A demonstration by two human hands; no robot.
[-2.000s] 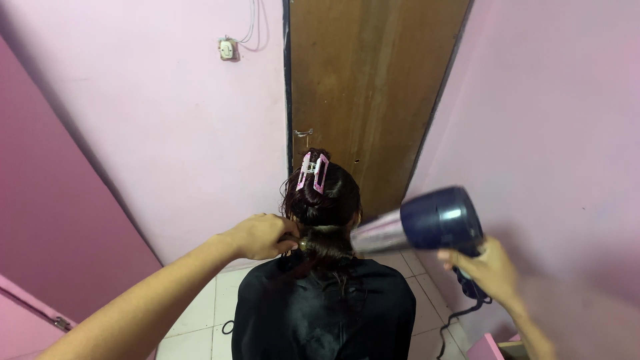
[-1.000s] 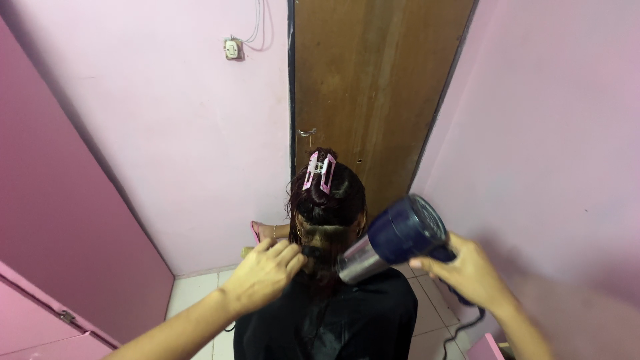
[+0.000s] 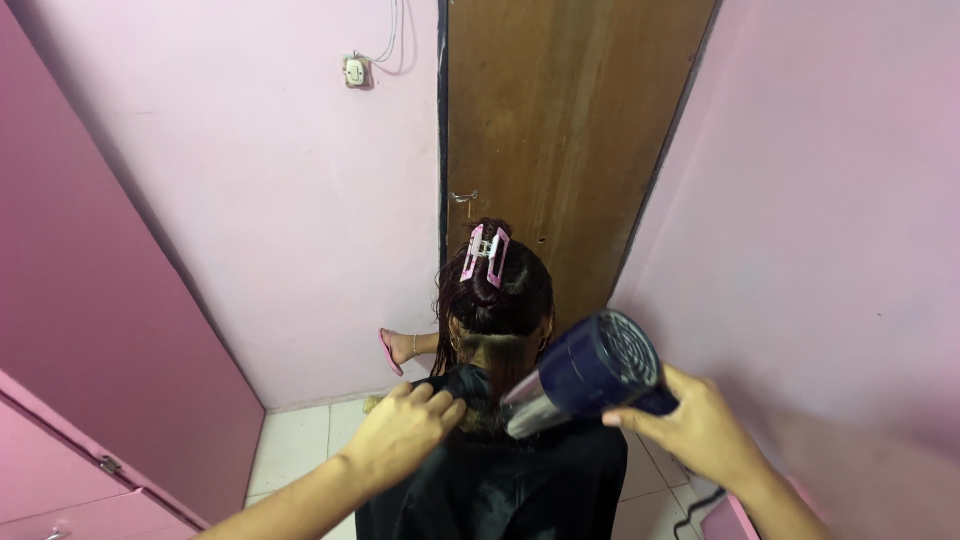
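Note:
A person in a black cape [image 3: 517, 487] sits with their back to me. Most of their dark, damp hair [image 3: 525, 285] is pinned up on the crown by a pink-and-white claw clip [image 3: 486, 256]; a loose section hangs at the nape [image 3: 499, 367]. My right hand [image 3: 694, 427] holds a dark blue hair dryer [image 3: 592, 367] by its handle, its nozzle aimed down and left, close to the loose hair. My left hand [image 3: 412, 420], fingers curled, is at the left of the nape by the cape's collar. Something yellowish shows behind it, and whether its fingertips grip hair is hidden.
Ahead stand a brown wooden door [image 3: 570, 135] and a pink wall with a switch [image 3: 356, 72]. A pink cabinet [image 3: 127, 262] is at left. A foot in a pink sandal [image 3: 390, 351] shows beyond the person. The dryer's black cord [image 3: 694, 510] hangs near a pink edge at lower right.
The dryer has swung from nearly level to a downward tilt, with its nozzle lower by the nape. My left hand has moved down from beside the neck. The sandalled foot has come into sight.

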